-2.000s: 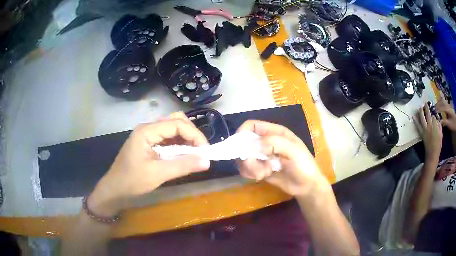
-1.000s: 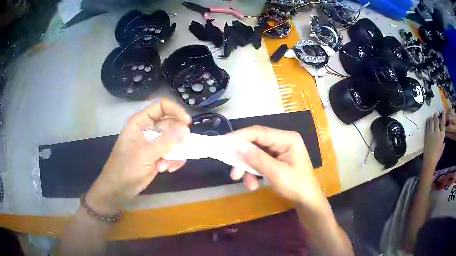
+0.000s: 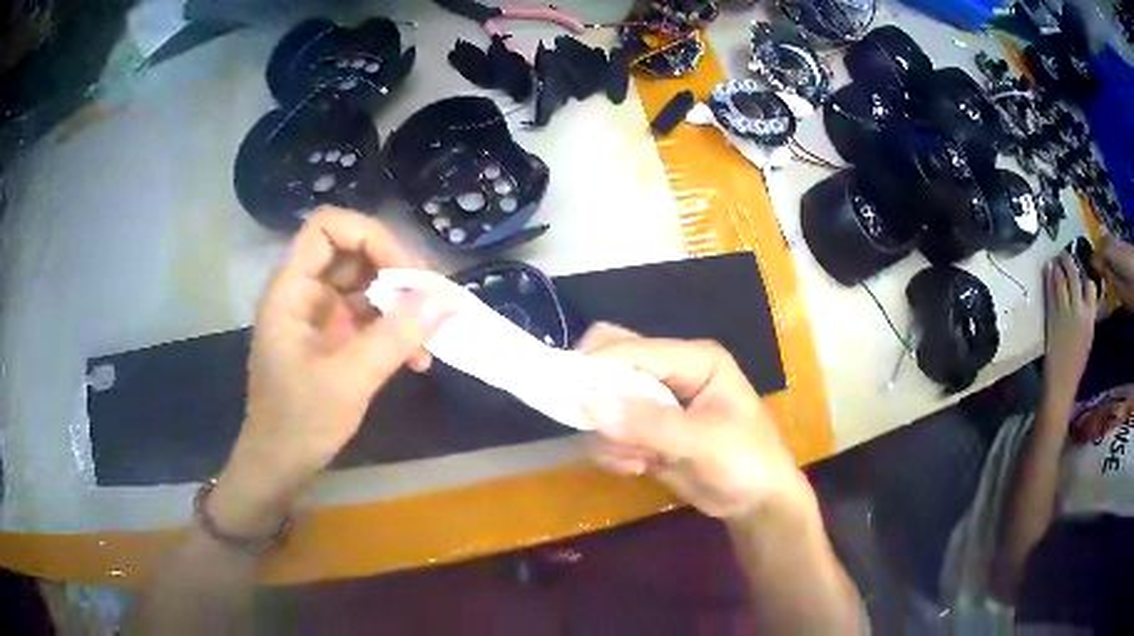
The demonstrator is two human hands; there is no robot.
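A white wiping cloth (image 3: 504, 354) is stretched as a folded strip between my two bare hands, slanting down to the right. My left hand (image 3: 342, 336) pinches its upper left end between thumb and fingers. My right hand (image 3: 690, 422) grips its lower right end. A black housing (image 3: 529, 302) lies on the black work mat (image 3: 672, 311) behind the cloth, which hides its lower part.
Three black housings (image 3: 466, 174) stand beyond the mat. Black brackets (image 3: 578, 77) and pink-handled pliers (image 3: 535, 18) lie at the back. Ring-shaped parts (image 3: 751, 112) lie near the orange tape (image 3: 715, 205). More housings (image 3: 858, 224) are clustered right, near another person's hand (image 3: 1069, 311).
My hands have gone from bunching the cloth to holding it out as a longer flat strip. My left hand has moved left and up; the strip now slants.
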